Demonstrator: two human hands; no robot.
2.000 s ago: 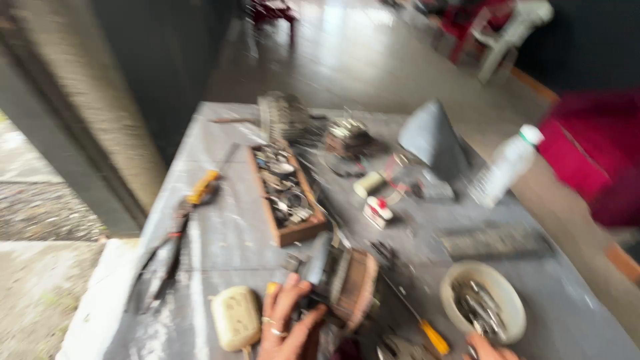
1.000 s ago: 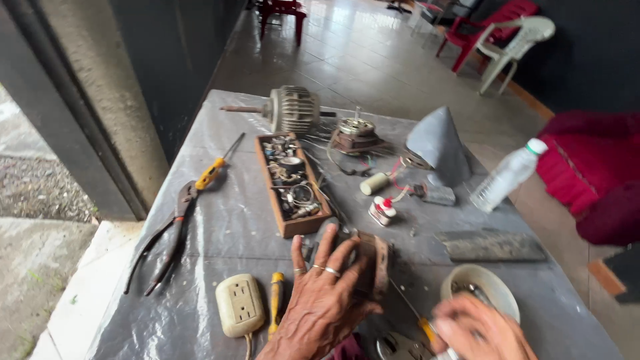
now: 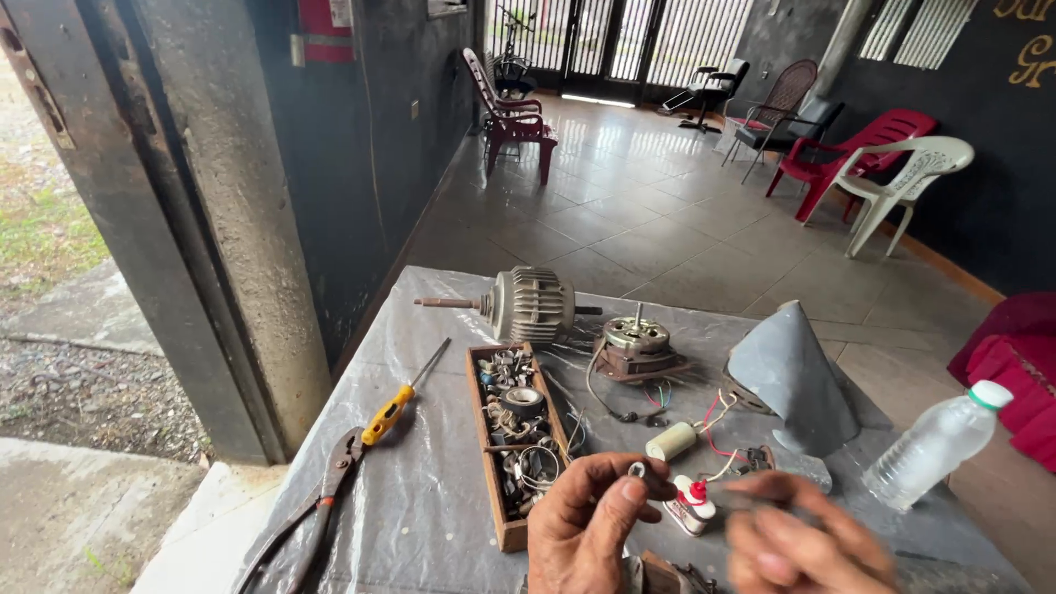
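Note:
My left hand [image 3: 590,520] pinches a small dark cylindrical metal part [image 3: 648,477], with a bright round end, between thumb and fingers. Beside it on the right, my right hand [image 3: 800,532] is blurred and grips a dark, slim object [image 3: 763,501] that I cannot identify. Behind the hands stands a small white bottle with a red cap [image 3: 690,505]. A cream cylindrical capacitor [image 3: 671,441] with wires lies beyond the left hand. Below the hands, part of a motor core [image 3: 660,573] shows at the frame's bottom edge, mostly hidden.
On the plastic-covered table [image 3: 421,495] are a wooden box of small parts [image 3: 501,516], pliers [image 3: 330,495], a yellow-handled screwdriver [image 3: 388,415], a finned motor [image 3: 535,305], an open motor [image 3: 635,342], a grey folded sheet [image 3: 792,371] and a clear plastic bottle [image 3: 936,450]. Chairs stand beyond.
The left hand has risen from beside the motor core at the table and now holds the small metal part. The right hand has come up beside it with the dark object. The view has tilted up.

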